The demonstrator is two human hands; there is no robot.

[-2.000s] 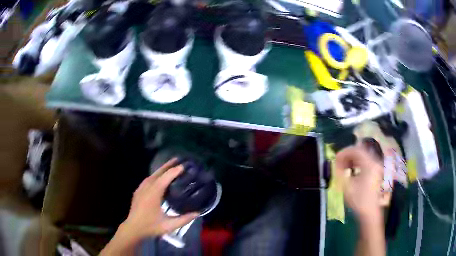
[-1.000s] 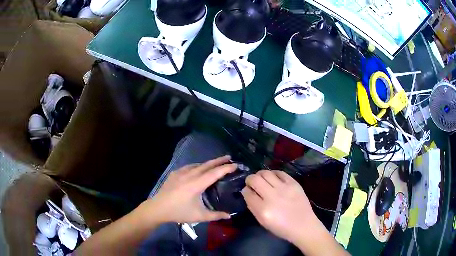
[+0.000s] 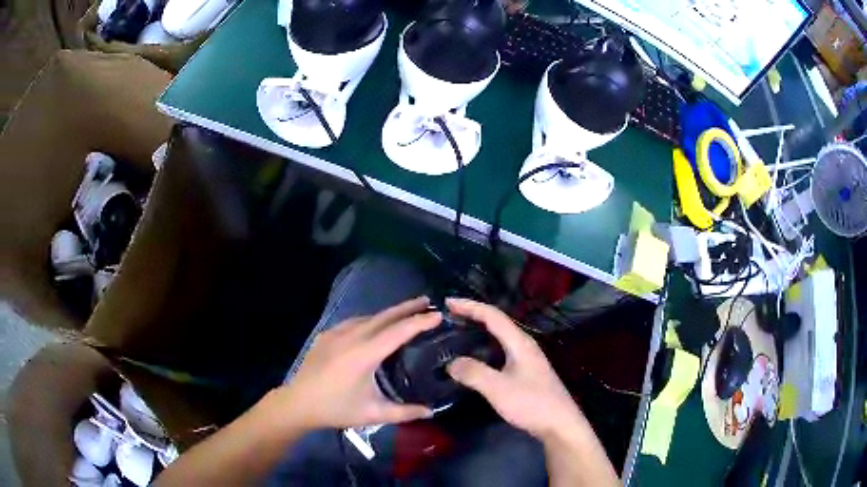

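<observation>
A security camera with a glossy black ball head (image 3: 439,363) is held over my lap, below the bench edge. My left hand (image 3: 354,366) grips the ball from the left, thumb below and fingers above. My right hand (image 3: 521,373) holds its right side, with fingers on top and the thumb on the black face. A small white part of the camera shows under my left hand; the rest of its body is hidden. Three white cameras (image 3: 442,90) with black heads stand in a row on the green bench (image 3: 223,90), dark leads hanging over its edge.
Open cardboard bins (image 3: 90,81) with cameras stand at the left. On the right are a black mouse (image 3: 733,363) on a round pad, a long white carton (image 3: 811,347), tape rolls (image 3: 718,162), a power strip, a small fan (image 3: 842,190) and a monitor (image 3: 708,38).
The right hand came from the mouse pad area to the held camera. Since one second ago its fingers have opened out around the black head.
</observation>
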